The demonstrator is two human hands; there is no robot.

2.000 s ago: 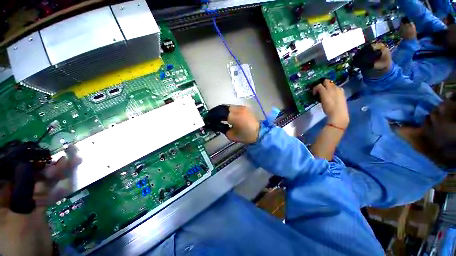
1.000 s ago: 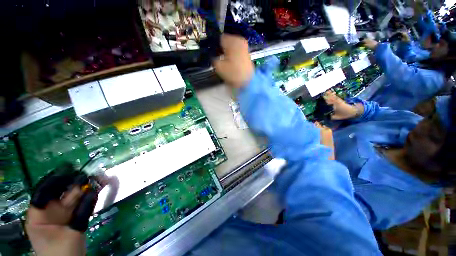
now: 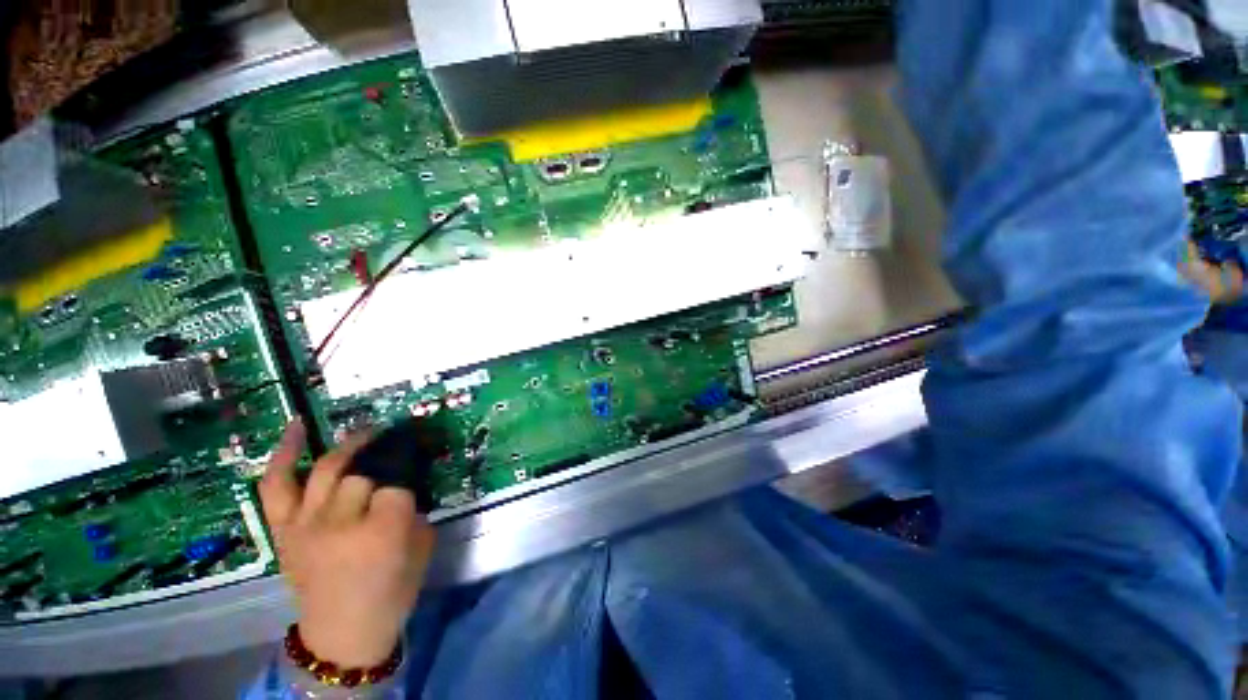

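A large green circuit board (image 3: 548, 376) lies in front of me with a long flat white-silver heatsink (image 3: 575, 294) across it. A finned silver heatsink (image 3: 589, 85) with a yellow strip stands at its back. A dark red wire lead (image 3: 390, 270) reaches over the heatsink's left end. My left hand (image 3: 353, 527), with black coverings on some fingers, is over the board's front left corner; its fingertips are partly hidden and I cannot tell whether they hold anything. My right hand is out of view beyond the top edge; only its blue sleeve (image 3: 1081, 274) shows.
A second board (image 3: 130, 527) with similar heatsinks lies to the left, past a dark gap. The metal conveyor rail (image 3: 643, 486) runs along the front. A white label (image 3: 858, 203) lies on the grey surface right of the board. Another person's hand (image 3: 1213, 278) shows at the right edge.
The view has shifted, showing more of the left board. My left hand has moved from the flat heatsink's left end to the board's front corner. My right hand has gone up out of view.
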